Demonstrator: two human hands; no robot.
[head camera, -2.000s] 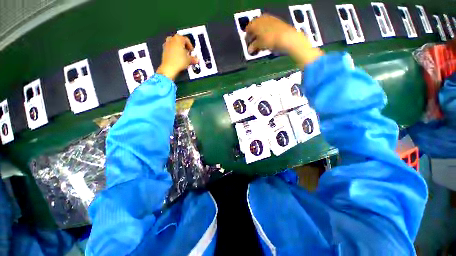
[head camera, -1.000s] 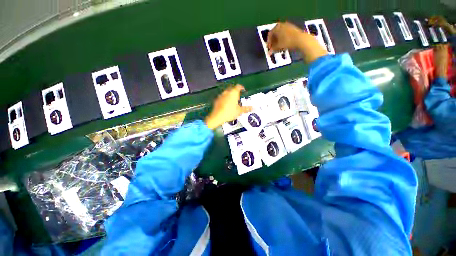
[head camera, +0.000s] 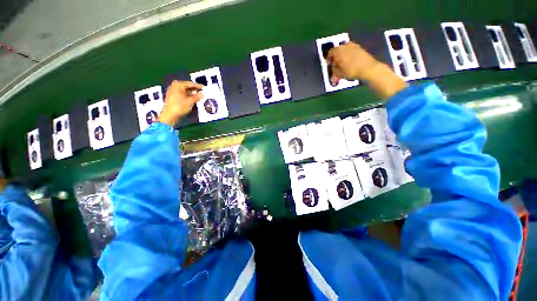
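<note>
White insert trays with dark cutouts sit in a row of boxes on the green belt. My left hand (head camera: 181, 101) has its fingertips at the upper left of one insert (head camera: 217, 87), which bears a small white booklet with a round picture. My right hand (head camera: 355, 62) is over another insert (head camera: 348, 82), fingers pointing down at its cutouts. Whether either hand holds something is hidden by the fingers. Between them, an insert (head camera: 272, 75) shows dark parts and no booklet. More white booklets (head camera: 343, 187) lie in two rows on the green bench, partly under my right sleeve.
A crumpled heap of clear plastic bags (head camera: 213, 194) lies at left, partly under my left sleeve, with a tan strip (head camera: 212, 143) behind it. Dark flat rectangles (head camera: 240, 89) lie between the inserts. Another person's blue sleeve (head camera: 26, 235) shows at lower left.
My left hand has moved from the booklets on the bench up and left to the belt inserts. My right hand remains over an insert. The view has shifted.
</note>
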